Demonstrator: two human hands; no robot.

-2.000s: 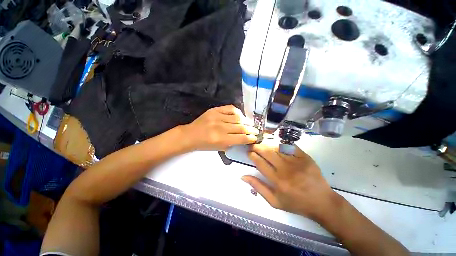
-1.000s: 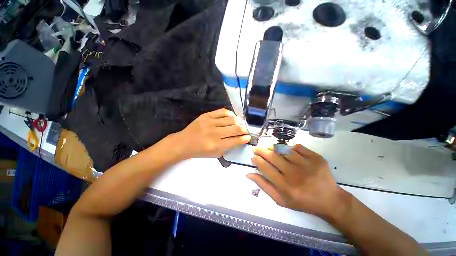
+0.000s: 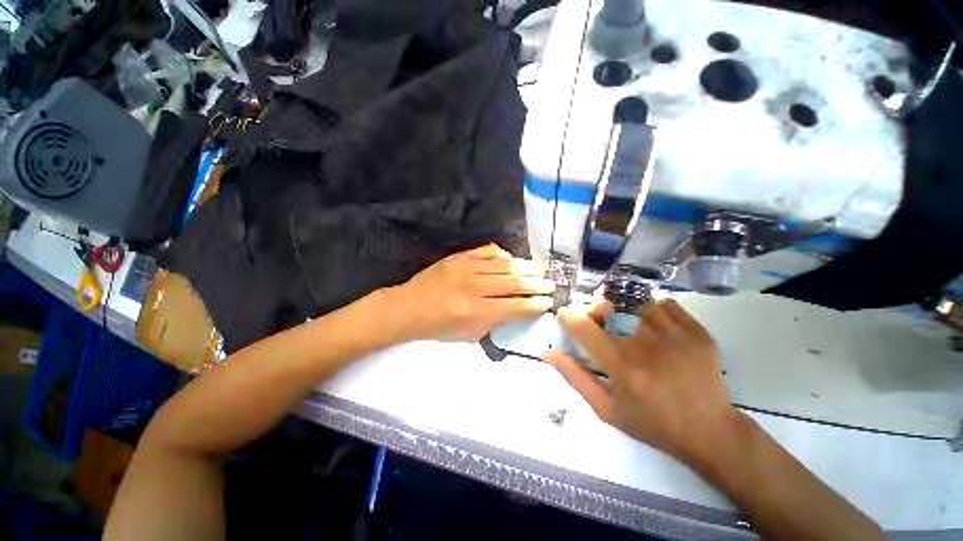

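The white sewing machine head point(image 3: 697, 148) with a blue stripe stands right of centre. Its presser foot point(image 3: 563, 283) is at my fingertips. My left hand point(image 3: 465, 296) lies flat left of the foot, fingers pointing right, at the near edge of dark fabric panels point(image 3: 391, 148) heaped left of the machine. My right hand point(image 3: 660, 375) is just right of and in front of the foot, its index fingertip close to it, fingers partly behind the tension knob point(image 3: 629, 296). Any small piece under the fingertips is hidden, so I cannot tell what either hand grips.
A grey vented housing point(image 3: 79, 159) is at the left. Yellow scissors point(image 3: 91, 287) and a red-handled tool point(image 3: 108, 255) lie by a brown patch point(image 3: 174, 317). A blue crate point(image 3: 79, 370) is below. A measuring tape point(image 3: 475, 465) runs along the front edge. Black fabric point(image 3: 898, 232) hangs at right.
The view has shifted, so the machine and table appear further right than one second ago. Both hands stay at the presser foot, and the right fingers are slightly more bent.
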